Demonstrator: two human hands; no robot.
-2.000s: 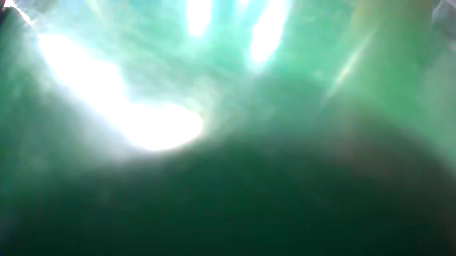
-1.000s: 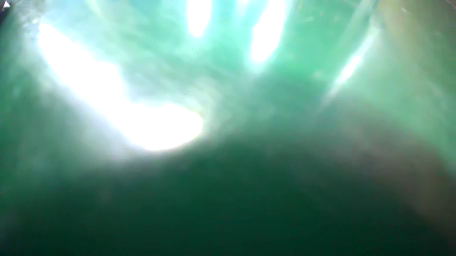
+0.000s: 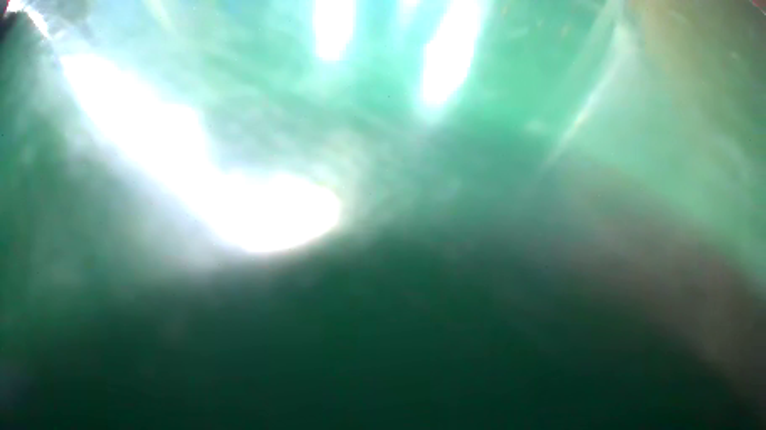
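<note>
A blurred, glossy green surface (image 3: 378,336) fills nearly the whole head view, very near the lens. It is dark green in the lower half and lighter green at the top. No separate object can be made out on it. Neither my left hand nor my right hand can be made out.
A large white glare (image 3: 269,214) lies left of centre, with two more bright streaks at the top middle. A faint brownish shadow (image 3: 672,277) lies at the right. Small dark and pale bits show in the top left corner.
The bright streak at the upper right has dimmed since one second ago. The pale edge in the top left corner shows more again. The main glare has not moved.
</note>
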